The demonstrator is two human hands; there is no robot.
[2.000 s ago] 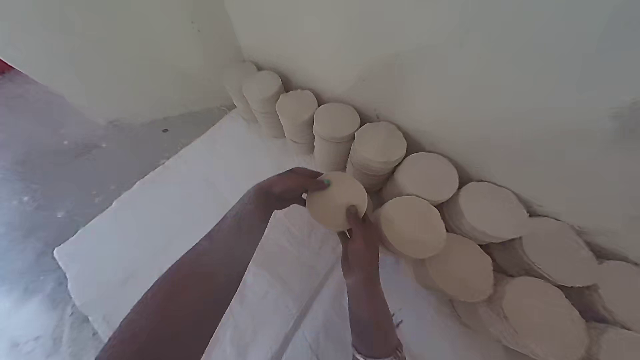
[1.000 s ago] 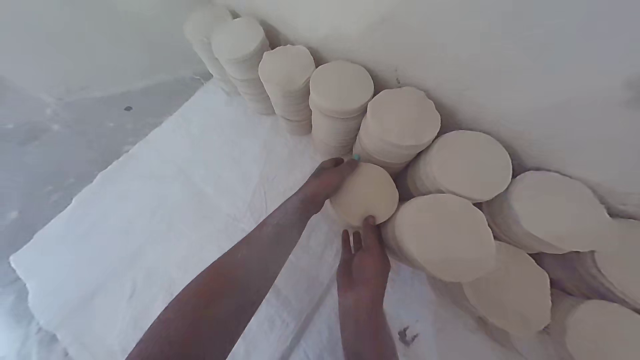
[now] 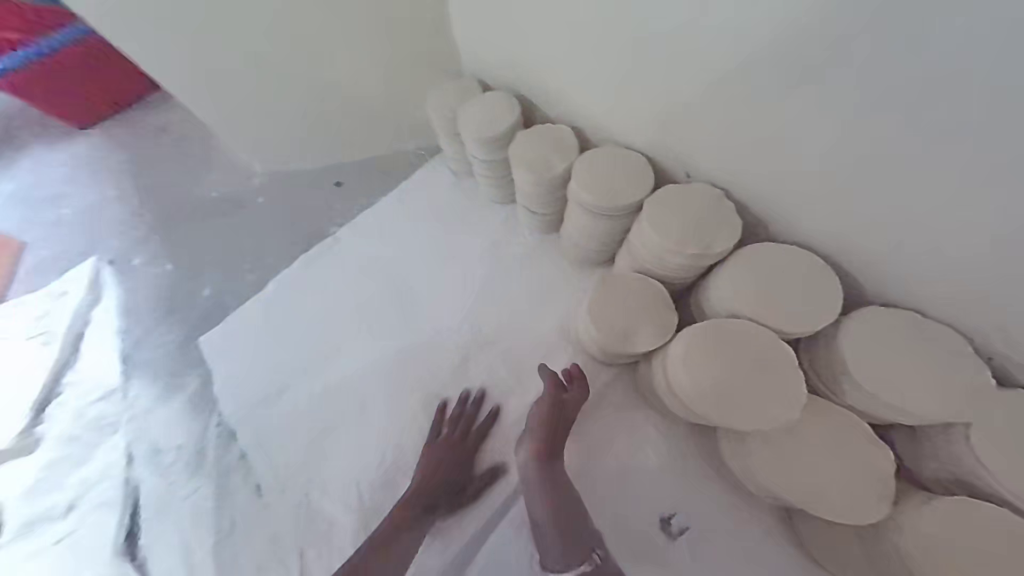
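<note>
My left hand (image 3: 456, 456) is empty, its fingers spread over a white sheet (image 3: 344, 344). Just to its right, my right hand (image 3: 554, 408) is raised palm inward with curled, parted fingers and holds nothing; a band circles its wrist. Up and right of it stands a short stack of pale round discs (image 3: 632, 316), touching neither hand. Beside that are a wider disc stack (image 3: 736, 372) and another one (image 3: 812, 460) nearer to me. Taller disc stacks (image 3: 612, 180) line up behind them along the wall.
A pale wall (image 3: 800, 104) rises behind the stacks. Grey floor (image 3: 280, 216) borders the sheet on the left. Crumpled white sheeting (image 3: 80, 480) lies at lower left, and a red item with a blue stripe (image 3: 88, 72) is at upper left. A dark mark (image 3: 673, 526) shows at lower right.
Both hands have let go of the round disc stack they were holding and moved down and left, away from it. The stack now stands alone beside the others. The view has shifted.
</note>
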